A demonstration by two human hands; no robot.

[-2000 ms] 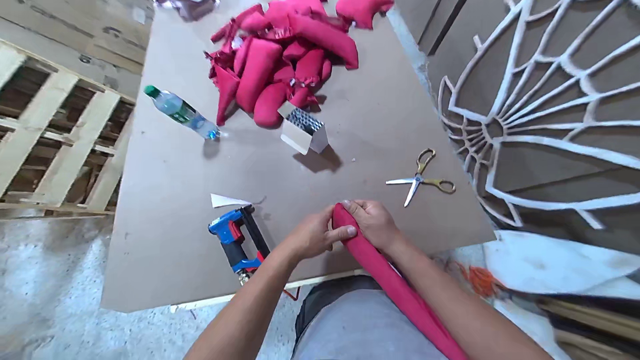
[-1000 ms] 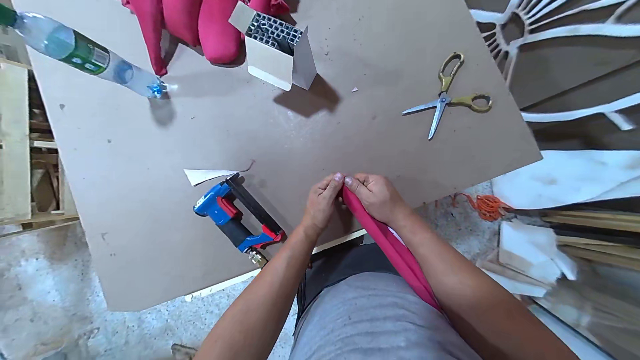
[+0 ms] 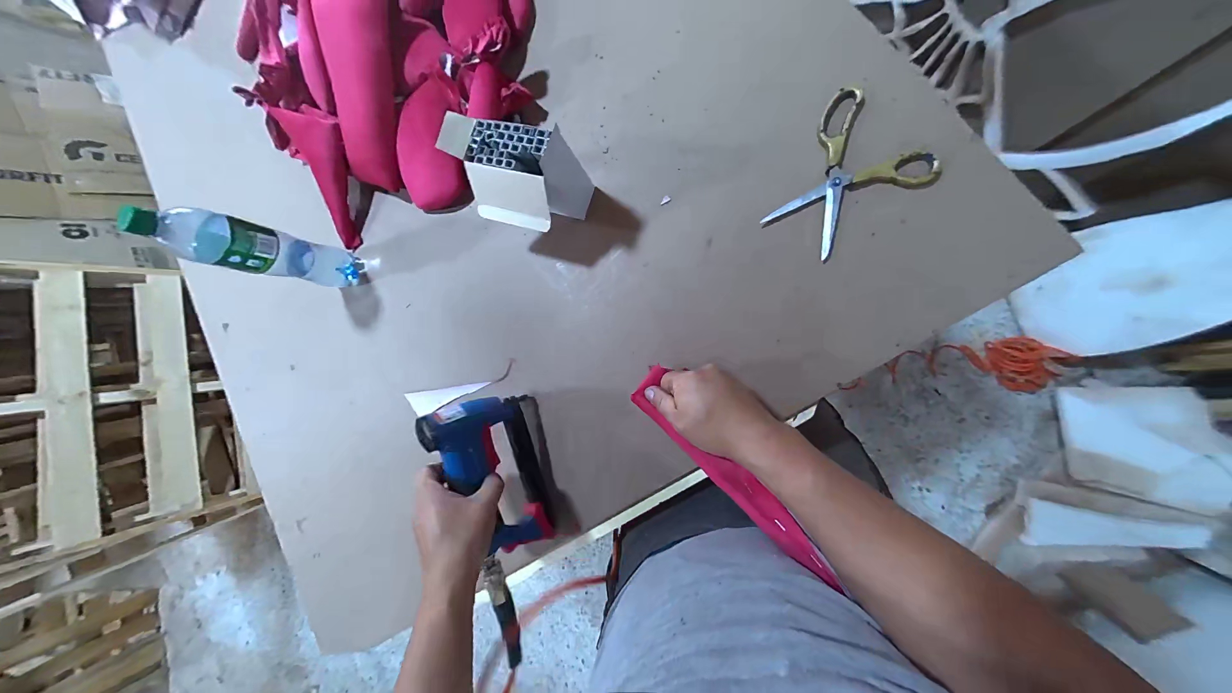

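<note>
My left hand [image 3: 454, 510] is closed around the handle of a blue and black pneumatic staple gun [image 3: 469, 435], near the table's front edge. My right hand [image 3: 707, 409] grips the end of a long pink fabric-covered strip [image 3: 760, 500], which runs back under my right forearm toward my body. White marks like staples show along the strip. Beyond my hands, an opened box of staples [image 3: 525, 159] stands by a pile of stuffed pink fabric pieces [image 3: 361, 87]. Gold-handled scissors [image 3: 835, 180] lie spread at the right of the table.
A plastic bottle [image 3: 252, 245] lies at the table's left, and a white paper scrap [image 3: 438, 397] is by the staple gun. Wooden pallets [image 3: 67, 404] stand left of the table [image 3: 674, 289]. An orange coiled hose [image 3: 1025, 362] and white foam pieces [image 3: 1136, 448] are at right.
My left hand has left the pink strip's end and taken hold of the staple gun, which lay on the table before. My right hand still holds the strip.
</note>
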